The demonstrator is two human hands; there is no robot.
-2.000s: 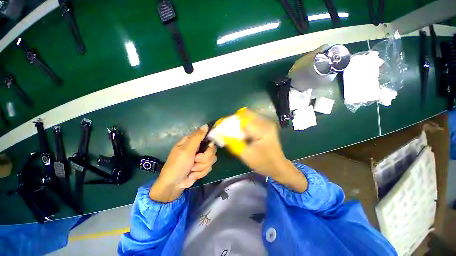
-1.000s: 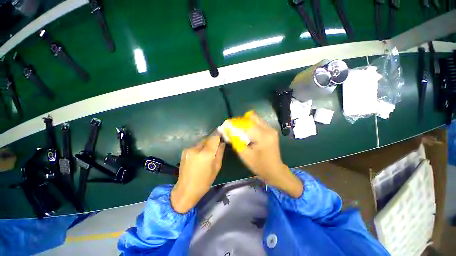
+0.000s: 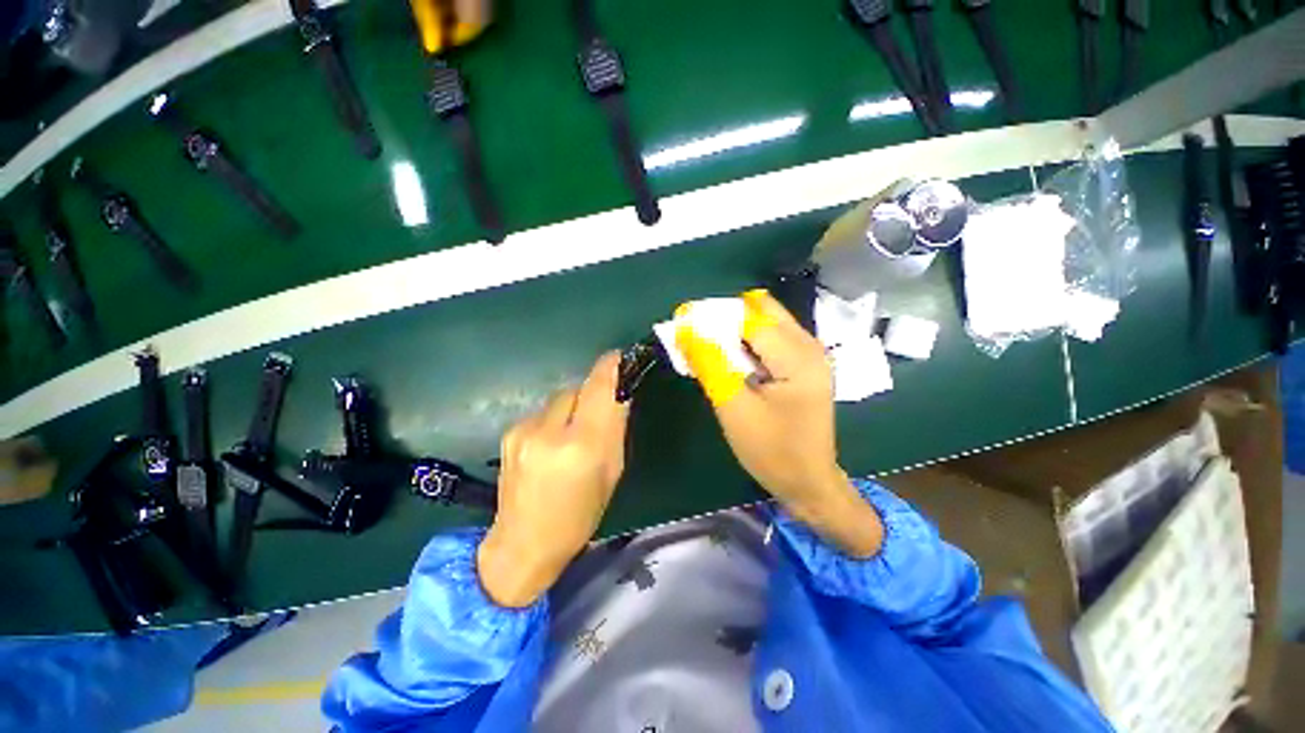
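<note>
A dark wristwatch (image 3: 638,370) is held between the fingers of my left hand (image 3: 561,465), above the dark green bench. My right hand (image 3: 780,408) wears bright yellow covers on its thumb and fingers and holds a small white wipe (image 3: 719,332) close to the watch. Whether the wipe touches the watch is unclear. The far part of the watch is hidden behind the wipe and fingers.
Watches lie in a heap (image 3: 158,501) on the left bench and singly on the green belt (image 3: 530,143). A silver dispenser (image 3: 880,236), loose white wipes (image 3: 859,370) and a bagged stack (image 3: 1013,272) are at right. A cardboard box (image 3: 1002,523) is low right. Another person's yellow-covered fingers (image 3: 452,20) show above the belt.
Watches on the belt have shifted right. The dark strap end beyond my hands is no longer visible; the watch shows at my left fingertips. Another person's fingers have appeared at the top.
</note>
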